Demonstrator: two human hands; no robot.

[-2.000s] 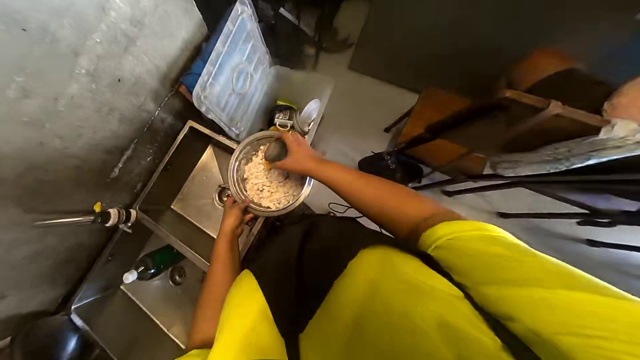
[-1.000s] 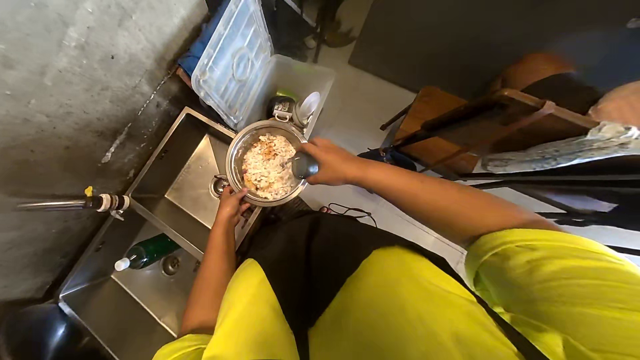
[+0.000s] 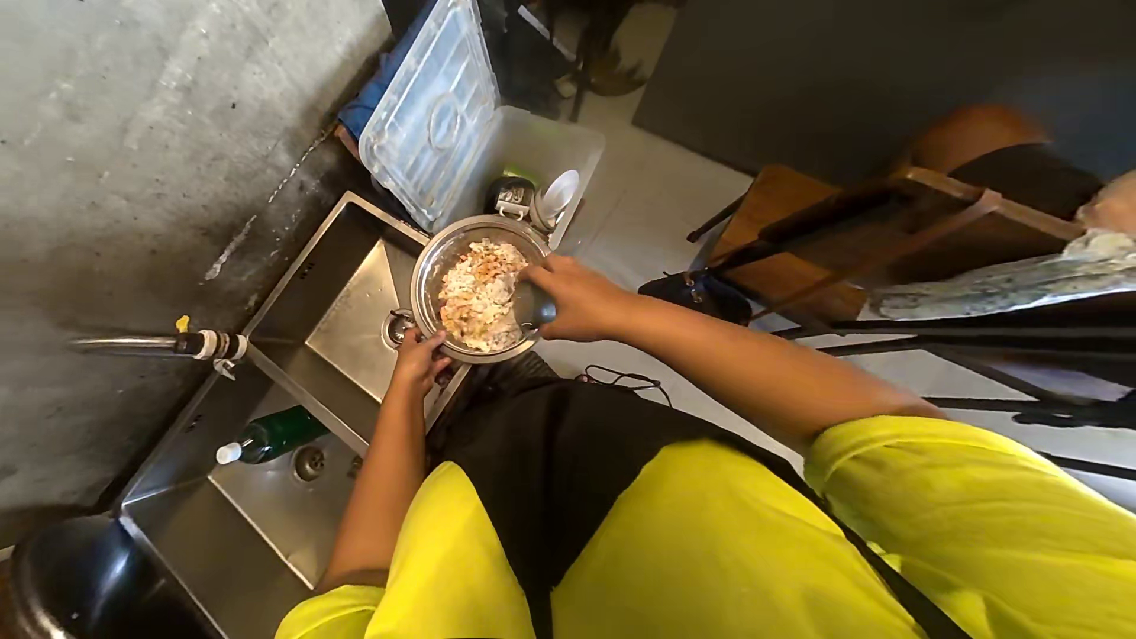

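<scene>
A round metal bowl (image 3: 429,306) holds a pale crumbly food mixture (image 3: 479,293) with orange bits. My left hand (image 3: 419,359) grips the bowl's rim at its lower left, over the sink edge. At the bowl's right side, my right hand (image 3: 572,297) is closed around a dark rounded cup or scoop (image 3: 532,306), whose end rests in or against the mixture. The exact shape of this tool is partly hidden by my fingers.
A double stainless steel sink (image 3: 293,351) lies left, with a green bottle (image 3: 284,435) in its lower basin and a tap (image 3: 133,343) above. Beyond the bowl stands an open plastic bin (image 3: 550,142) with containers inside. Wooden chairs (image 3: 781,213) and a seated person (image 3: 985,133) are at right.
My right hand has moved from the top of the bowl to its right side, with the dark tool. The mixture's surface looks different, with more orange showing. My left hand stays at the rim.
</scene>
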